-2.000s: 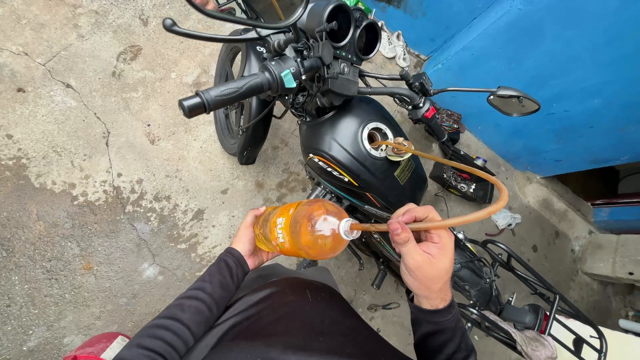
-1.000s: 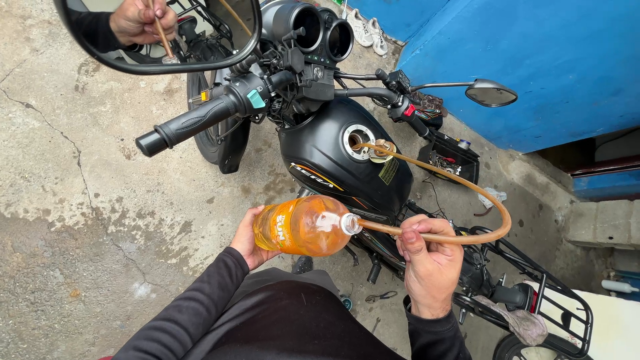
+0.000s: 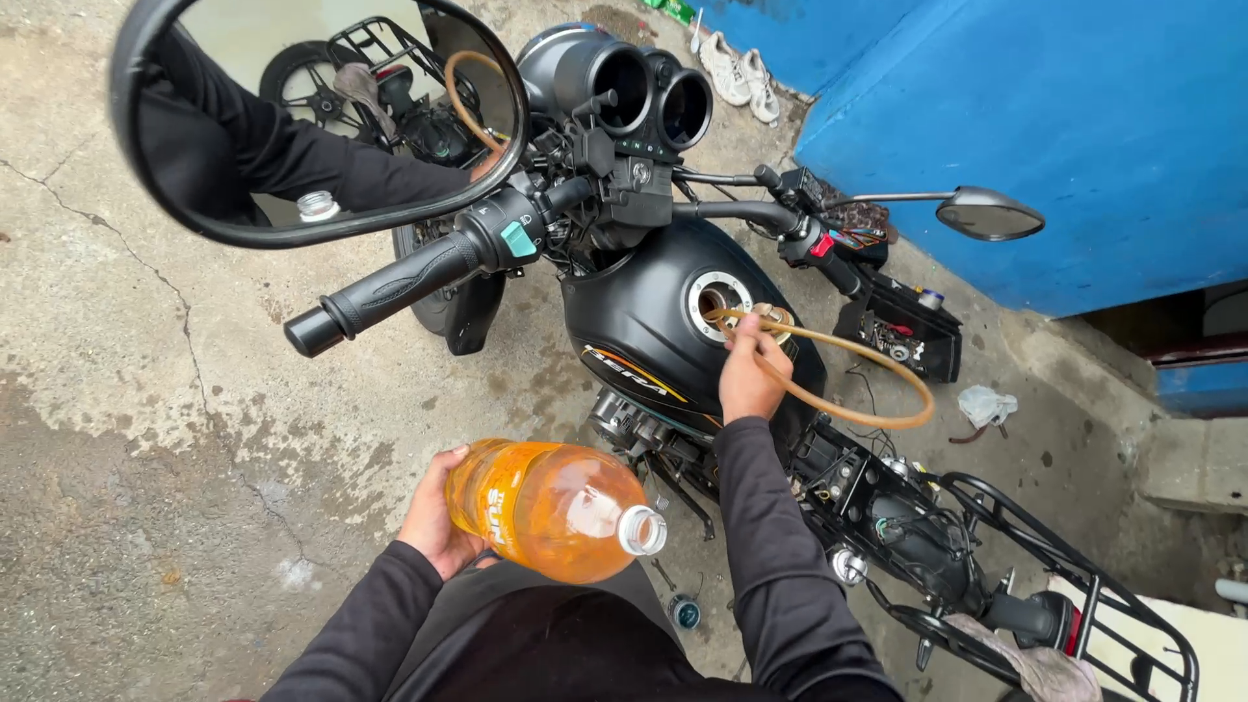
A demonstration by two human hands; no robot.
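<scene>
My left hand [image 3: 437,517] holds a clear plastic bottle [image 3: 556,507] of orange liquid, tilted with its uncapped mouth toward the right. My right hand [image 3: 753,375] grips a tan flexible hose [image 3: 877,419] beside the open filler neck [image 3: 719,300] of a black motorcycle fuel tank [image 3: 643,302]. The hose loops out to the right and comes back to my fingers; part of it reaches into the filler opening. How deep it goes is hidden. Behind my right hand the opened fuel cap [image 3: 775,320] is partly visible. The hose and the bottle are apart.
A handlebar grip [image 3: 390,292] and a large mirror [image 3: 322,117] stand at upper left, a second mirror [image 3: 991,214] at right. A black tray of small parts [image 3: 902,331] lies beyond the tank. White shoes [image 3: 738,76] stand by the blue wall [image 3: 975,117]. A rear rack [image 3: 1082,575] is at lower right.
The hose end has come out of the bottle's mouth. My right hand has moved up from beside the bottle to the tank's filler opening, still holding the hose. My left hand keeps the bottle.
</scene>
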